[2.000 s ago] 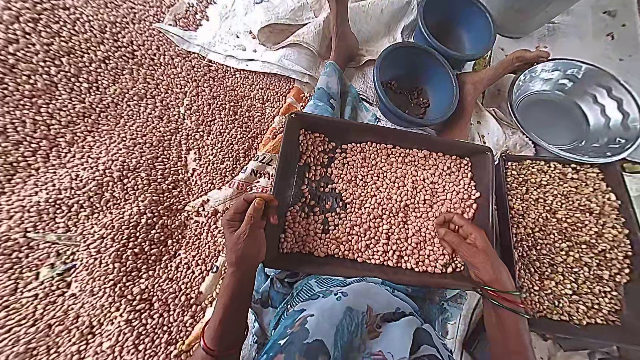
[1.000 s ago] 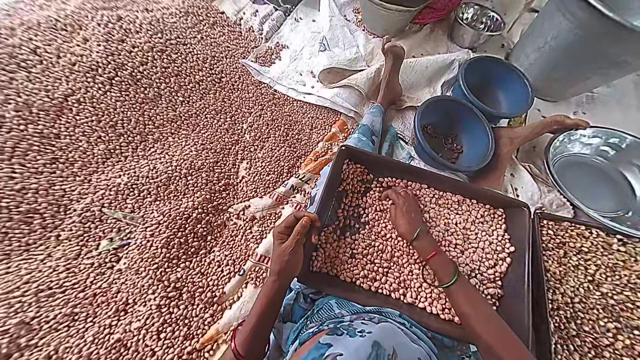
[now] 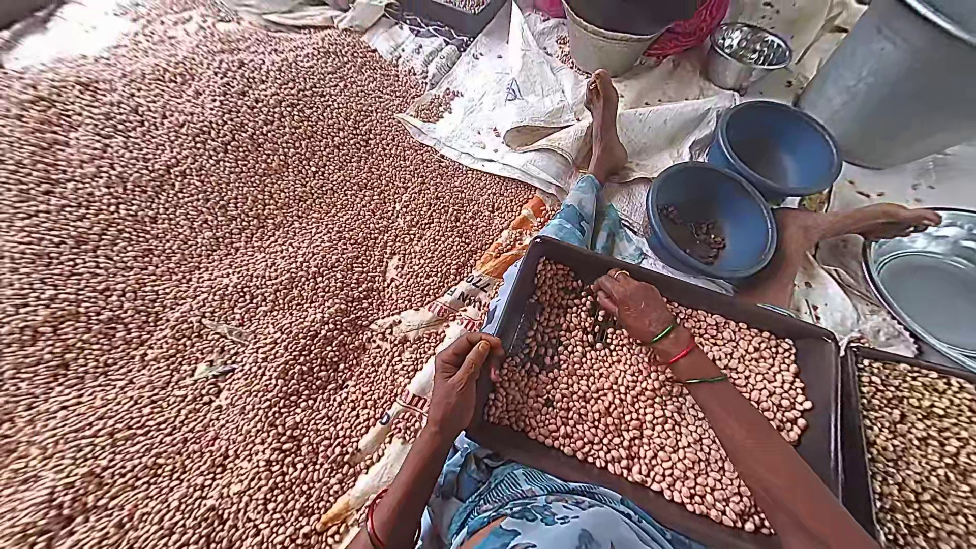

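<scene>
A dark rectangular tray [image 3: 820, 396] rests on my lap, tilted in the view and spread with pinkish-brown nuts [image 3: 610, 412] that look like shelled peanuts. My left hand [image 3: 461, 374] grips the tray's left rim, thumb on top and fingers curled at the edge. Inside the tray, near its far edge, my right hand [image 3: 633, 305] touches the nuts with its fingers bent down; whether a nut is between the fingertips cannot be told. Dark tray bottom shows among thinly spread nuts at the upper left.
A large heap of similar nuts [image 3: 229, 267] covers the left side. Beyond the tray stand a blue bowl [image 3: 663, 198] with dark bits and another blue bowl [image 3: 778, 145]. At right are a metal basin [image 3: 926, 286], a second tray [image 3: 852, 427] of nuts and a large metal container [image 3: 884, 91].
My right hand has moved from the tray's right part to its far left part, among the nuts. My left hand stays at the left rim. The view has shifted.
</scene>
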